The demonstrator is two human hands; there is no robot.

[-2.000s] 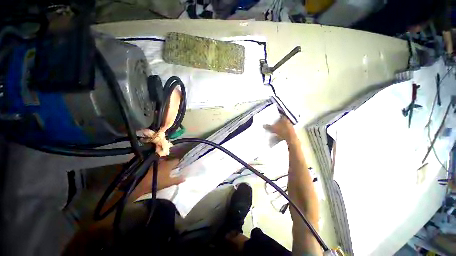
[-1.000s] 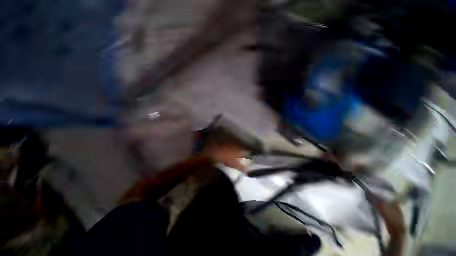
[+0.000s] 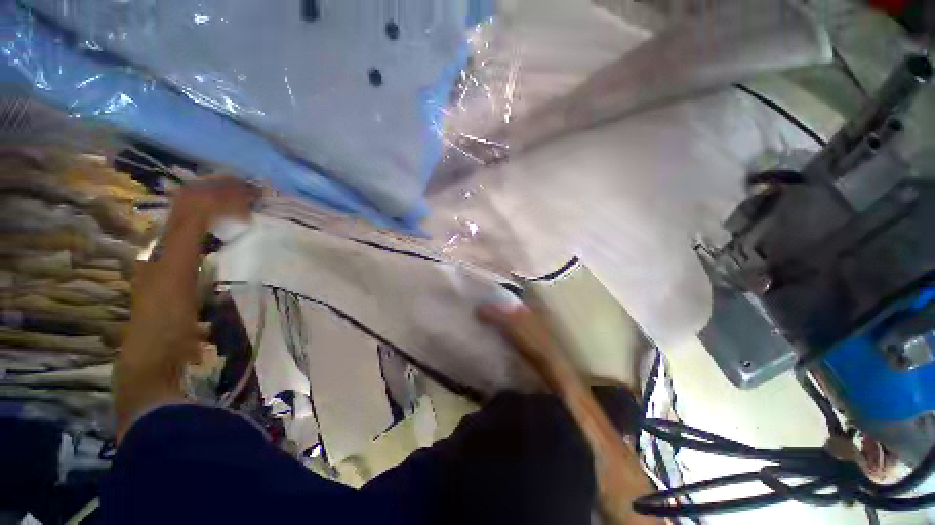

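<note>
A long white cut cloth stack [image 3: 384, 292] with dark layers along its edges lies across the front of me, between my hands. My left hand [image 3: 217, 197] is at its left end, fingers bent over the far corner. My right hand [image 3: 507, 320] is at its right part, slightly blurred, its fingertips hard to make out against the cloth. The cutting machine [image 3: 871, 318], grey metal with a blue band, stands at the right with its silver base plate [image 3: 746, 344] turned toward me.
Shiny clear plastic film over blue-edged cloth [image 3: 338, 113] lies at upper left. Pale cloth [image 3: 615, 195] spreads behind. Heaped yellowish cloth [image 3: 62, 277] is at the left. Striped offcuts [image 3: 343, 379] lie near my body. Looped black cable [image 3: 759, 477] is at lower right.
The view has swung left, so the machine now shows at the right instead of the left. The white cloth stack and both hands are now beside the plastic-covered cloth.
</note>
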